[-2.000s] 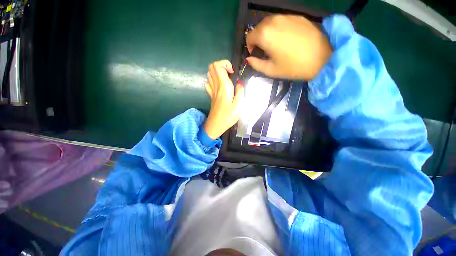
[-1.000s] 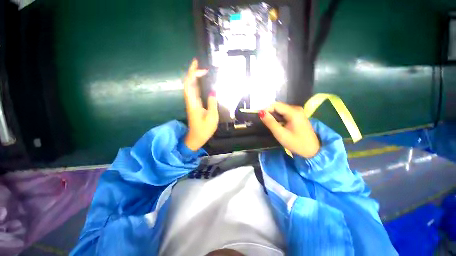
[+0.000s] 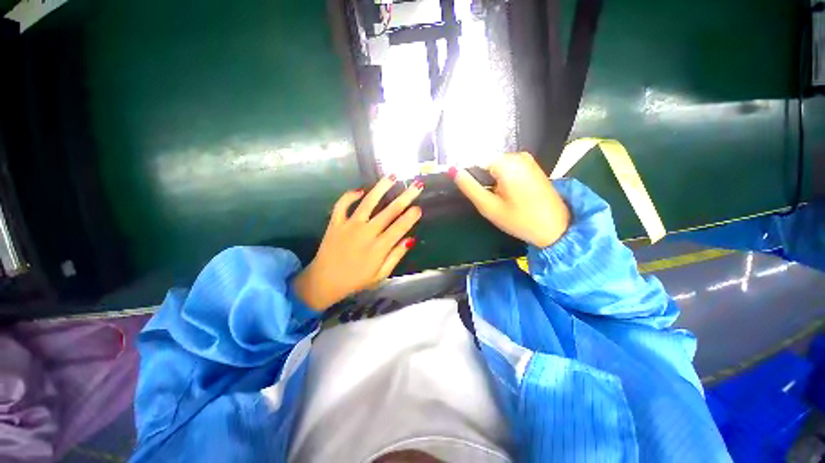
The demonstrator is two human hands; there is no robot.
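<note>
The open tablet (image 3: 412,99) lies in its black foam tray (image 3: 534,81), its silver-white battery panels glaring. A black flat cable (image 3: 440,68) runs lengthwise between the panels. My left hand (image 3: 362,240) lies at the near left edge of the tray, fingers spread, with fingertips by the tablet's near edge; it holds nothing visible. My right hand (image 3: 520,199) is at the near right edge, thumb and fingers bent at the tablet's rim. A pale-yellow release liner (image 3: 624,176) loops out from behind my right hand. Whether anything is between my right fingertips is hidden by glare.
The glossy green bench mat (image 3: 226,108) lies around the tray. A black strap (image 3: 579,72) crosses right of the tray. Dark trays (image 3: 54,181) stand at the far left. The bench's near edge runs below my hands. Pink cloth (image 3: 72,380) shows at lower left.
The tray now sits further up the view. My left hand has moved from the tablet's left side to its near edge. My right hand came from the far end to the near edge; the liner came into view.
</note>
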